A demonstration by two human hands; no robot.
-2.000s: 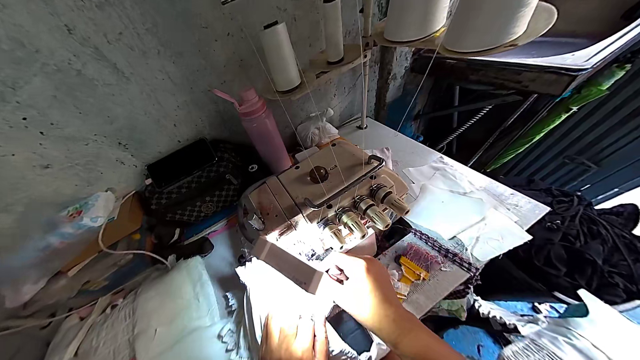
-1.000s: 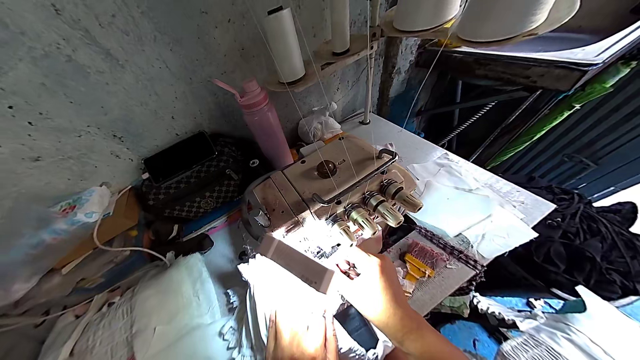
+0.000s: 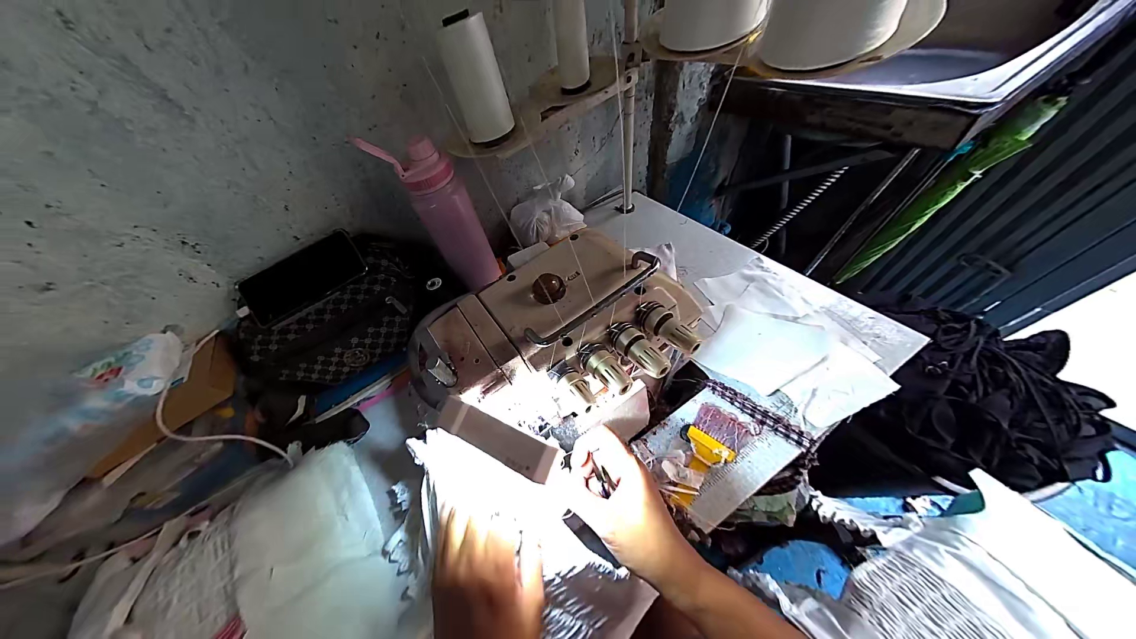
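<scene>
A beige overlock sewing machine [image 3: 568, 311] stands on the table, its needle area glaring under a bright light. White gathered fabric [image 3: 577, 590] lies in front of it. My left hand [image 3: 488, 568] rests palm down on this fabric, fingers toward the machine. Just right of the machine's front cover [image 3: 501, 439], my right hand [image 3: 621, 506] has curled fingers around a small dark metal tool, whose kind I cannot tell; its fingertips are washed out by glare. Threads run down to the machine from white thread cones [image 3: 479, 80].
A pink bottle [image 3: 453, 213] and a patterned black bag [image 3: 337, 328] with a phone [image 3: 302, 277] stand behind left. White cloth [image 3: 311, 541] is piled at left. White scraps [image 3: 763, 346] and a yellow item [image 3: 710, 446] lie right of the machine, with black fabric [image 3: 958, 399] beyond.
</scene>
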